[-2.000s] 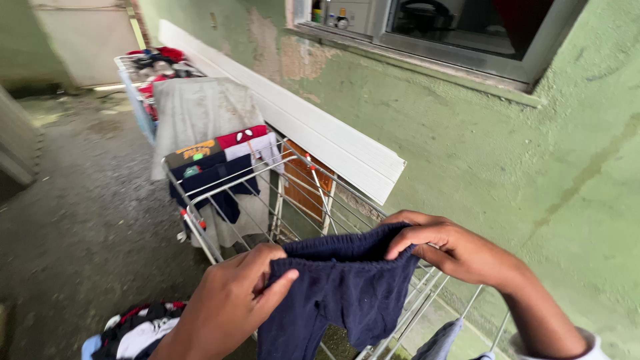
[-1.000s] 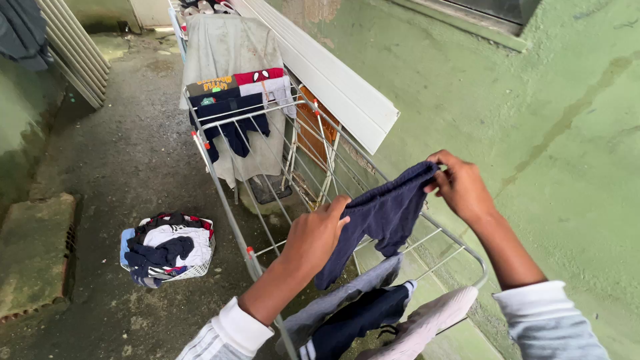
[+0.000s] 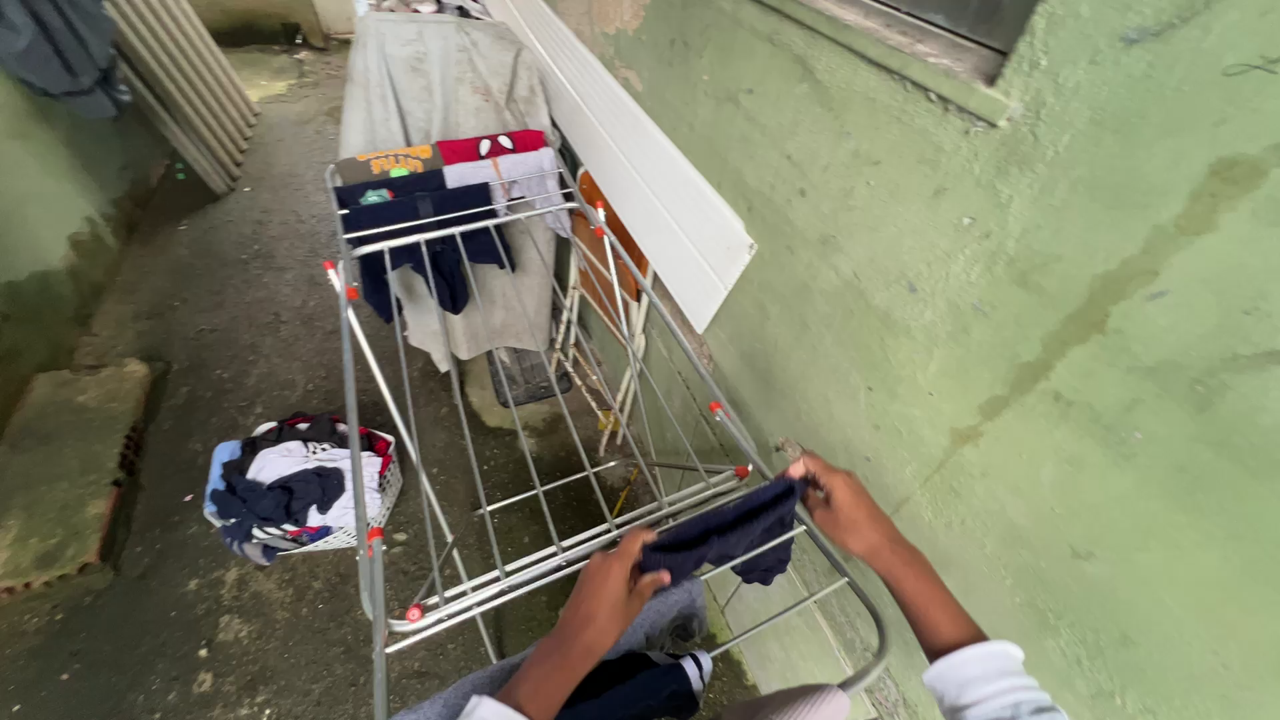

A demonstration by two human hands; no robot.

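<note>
Dark navy shorts (image 3: 730, 530) lie at the near end of a metal folding drying rack (image 3: 520, 590), part of them hanging past a rail. My left hand (image 3: 612, 590) grips the left end of the waistband between thumb and fingers. At the waistband's right end, beside the rack's outer tube, my right hand (image 3: 835, 500) pinches the cloth. Below my left hand hang a grey garment (image 3: 665, 615) and a navy garment with white stripes (image 3: 640, 688). A pale pink cloth (image 3: 800, 703) shows at the bottom edge.
Several small garments (image 3: 430, 205) hang on the rack's far end, before a grey cloth cover (image 3: 440, 80). A white basket (image 3: 395, 490) of clothes stands on the floor at left. A long white panel (image 3: 640, 170) leans by the green wall (image 3: 950, 250). A slab (image 3: 70, 470) lies far left.
The navy shorts, held up in front of me two seconds ago, are now down at the rack's near rails, with both hands still on the waistband. The view has swung, showing more of the rack.
</note>
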